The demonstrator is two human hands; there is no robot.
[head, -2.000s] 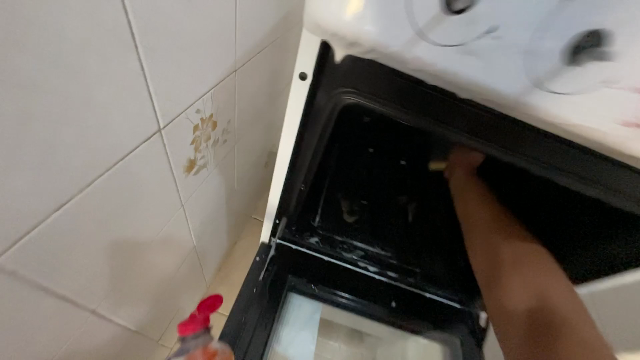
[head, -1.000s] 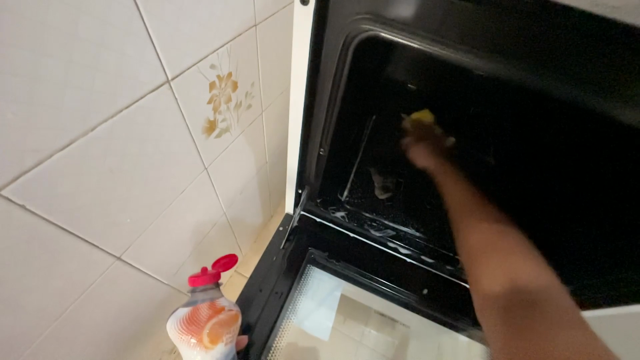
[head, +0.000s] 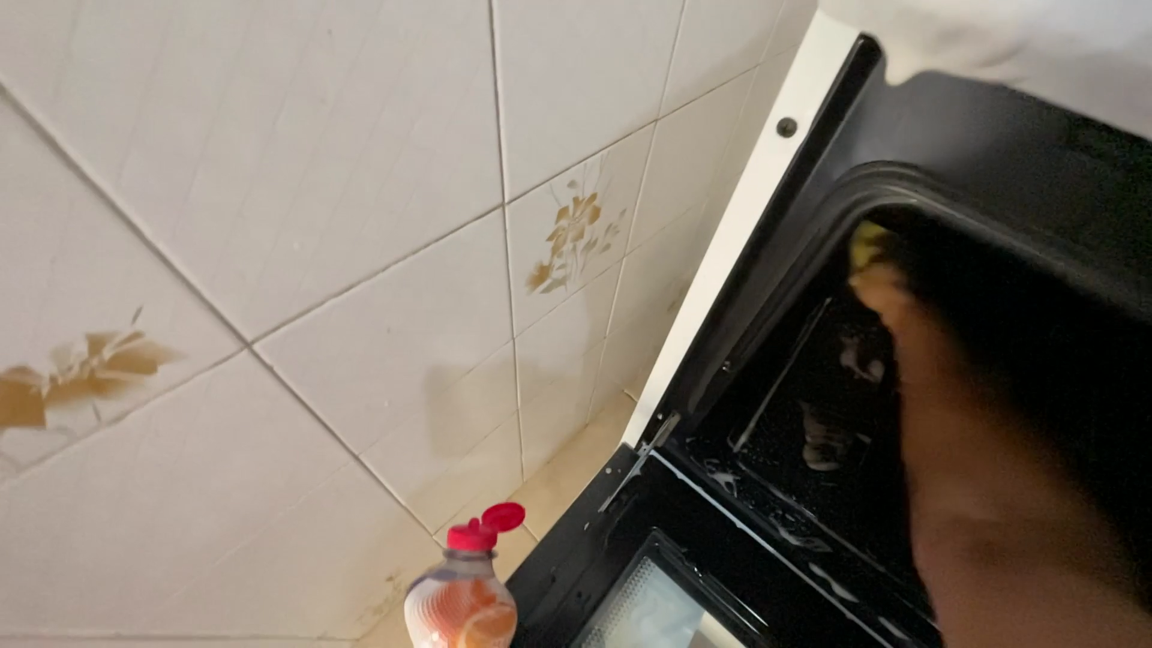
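My right hand reaches into the black oven cavity, its fingers around a yellow sponge near the upper left of the interior. The hand is blurred and dim. Streaks of white foam lie on the oven's inner surfaces and along the front edge. A clear plastic bottle with an orange fruit picture and a raised red flip cap stands out at the bottom, left of the oven door. My left hand is outside the view.
The lowered oven door, with a glass panel, spreads across the bottom. A metal hinge joins it to the oven. On the left rises a wall of pale tiles, some with brown flowers. The white cooker side panel runs beside the wall.
My right hand has moved with the sponge to the upper left of the oven interior. A sliver of the left hand beside the bottle a second ago no longer shows. The view has swung left.
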